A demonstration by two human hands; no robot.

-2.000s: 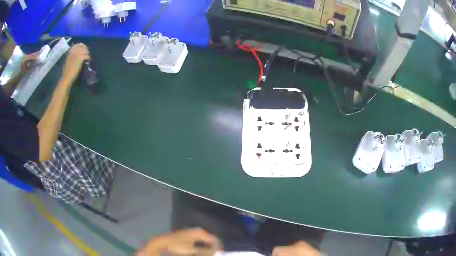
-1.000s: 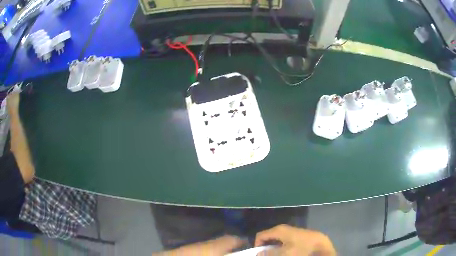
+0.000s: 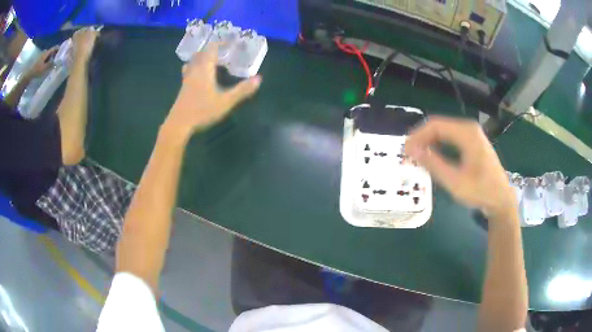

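Observation:
My left hand (image 3: pixel 206 94) is over the left group of white socket adapters (image 3: pixel 246 53), fingers spread, with its fingertips at the near side of the middle adapter. No grip on it shows. My right hand (image 3: pixel 457 159) is blurred over the right side of the white test socket board (image 3: pixel 384 176), fingers curled near the upper right sockets. Whether it holds anything is unclear. It hides part of the board's right edge. The right group of adapters (image 3: pixel 533 202) stands beyond my right wrist, pins up, partly hidden by my forearm.
The beige tester (image 3: pixel 448 14) stands at the back on a black stand, with a red wire (image 3: pixel 365 65) and black cables beside the board. A metal post (image 3: pixel 542 61) is at the right. A neighbour's arm (image 3: pixel 73 107) and a long white piece (image 3: pixel 45 84) are at the left.
Both hands have risen from below the bench's front edge, the left to the left adapters, the right over the board. The white thing they held is no longer seen in them. The view has shifted.

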